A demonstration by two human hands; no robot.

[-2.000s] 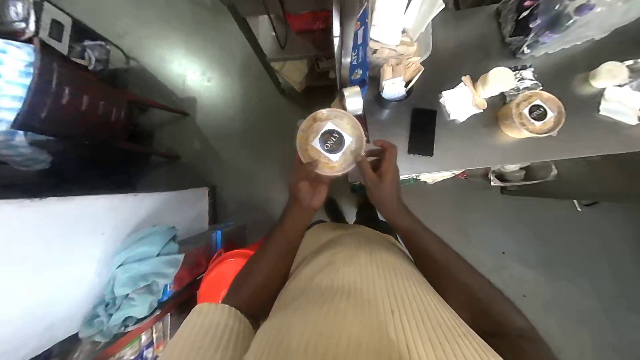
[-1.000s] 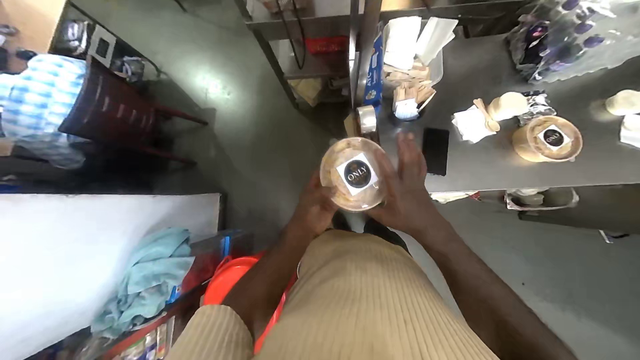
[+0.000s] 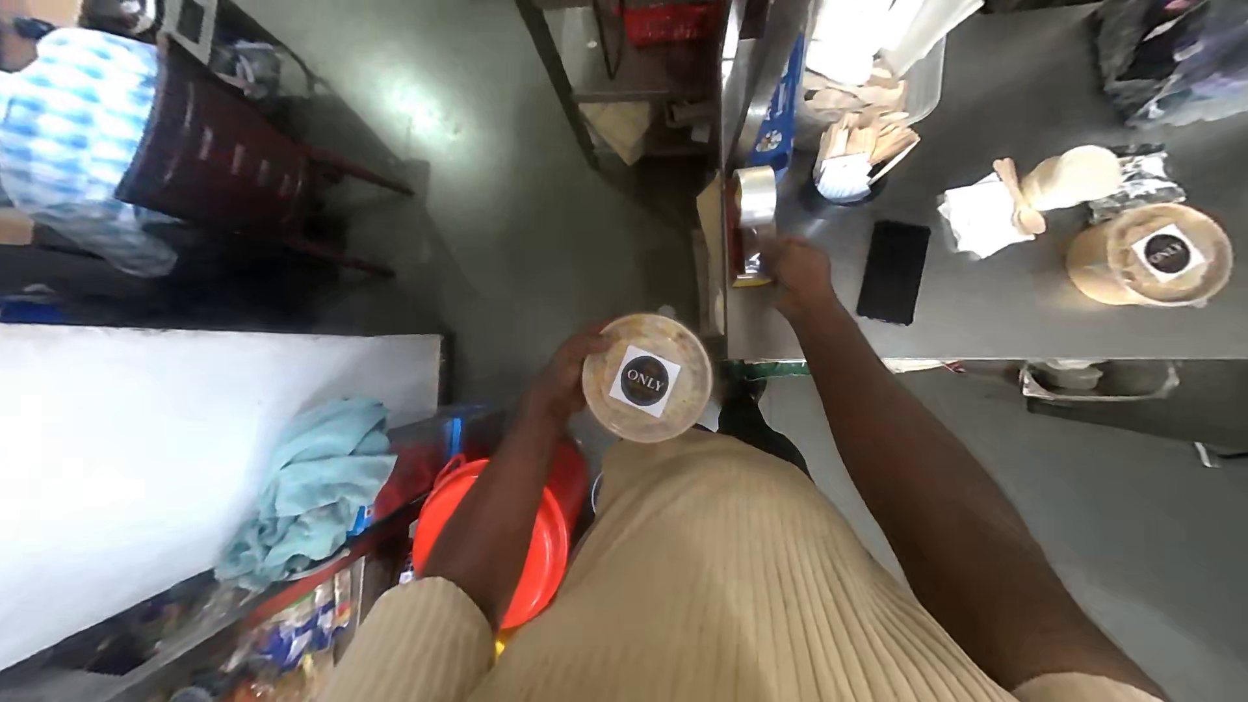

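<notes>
A round plastic tub of food (image 3: pixel 673 417) with a clear lid and a square label is held in my left hand (image 3: pixel 570 370), in front of my body. My right hand (image 3: pixel 799 271) reaches over the metal counter and its fingers touch the front end of a roll of clear tape (image 3: pixel 757 195) in a dispenser; whether they grip it cannot be told. Right of that hand lies a black phone (image 3: pixel 893 271). A similar lidded tub (image 3: pixel 1102 261) stands farther right, beside a small round cup (image 3: pixel 1090 175), a wooden spoon (image 3: pixel 1019 195) and napkins (image 3: pixel 983 216).
A cup of wooden cutlery (image 3: pixel 858 161) and a plastic bin of napkins (image 3: pixel 931 83) stand at the counter's back left. Left are a dark red chair (image 3: pixel 219 161), a person's checked garment (image 3: pixel 73 127), a white surface (image 3: pixel 195 409) with a teal cloth (image 3: pixel 312 483), and a red bucket (image 3: pixel 536 575).
My right hand has left the tub and moved up and right to the tape roll. The left hand now holds the tub alone.
</notes>
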